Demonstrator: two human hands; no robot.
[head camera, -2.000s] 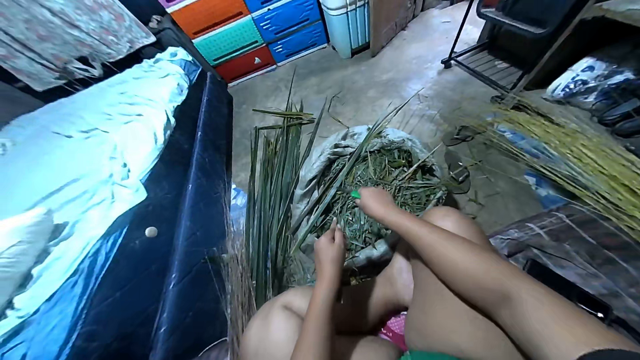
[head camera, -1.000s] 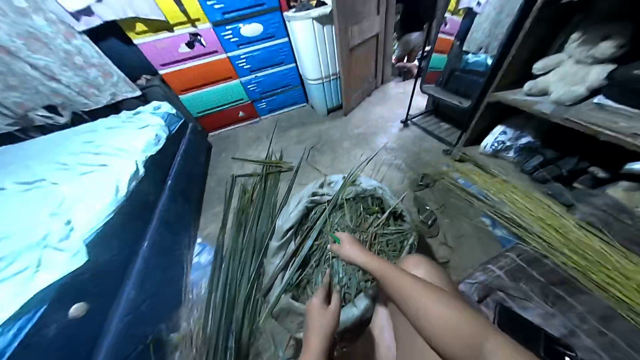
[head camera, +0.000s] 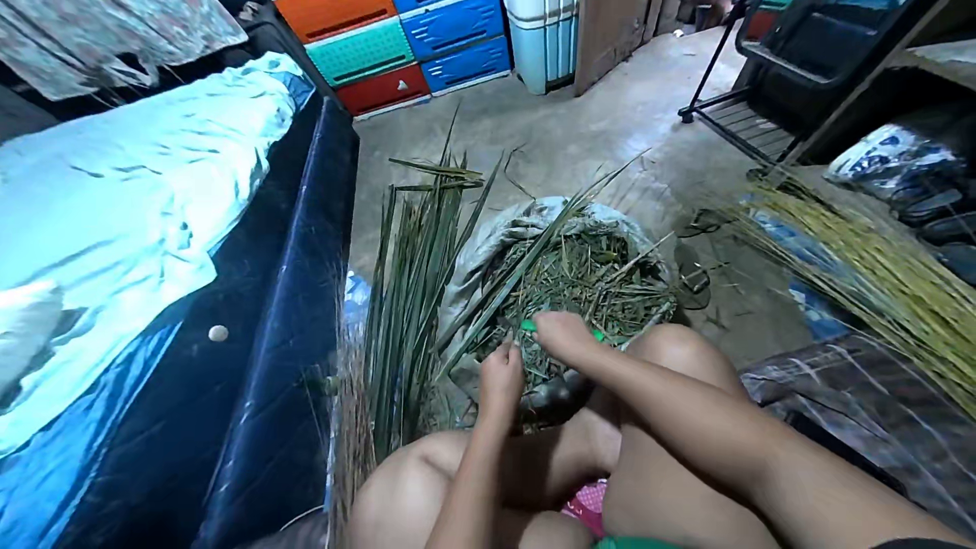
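Over the near rim of a pale sack filled with shredded green leaf scraps, my two hands are close together. My right hand is closed on a green-handled tool, probably a knife; its blade cannot be made out. Just left of it, my left hand pinches something thin, likely a leaf strip, too small to make out. Long green palm leaves lie in a bundle left of the sack, and a few long leaf strips lean across its opening.
A dark blue padded bed edge runs along the left. Thin brown sticks lie beside it. At right, a bundle of yellow-green midribs lies near slippers on the floor. Plastic drawers and a black metal rack stand farther off.
The view tilted up and back down. Both hands have stayed close together over the sack; no other plain change shows.
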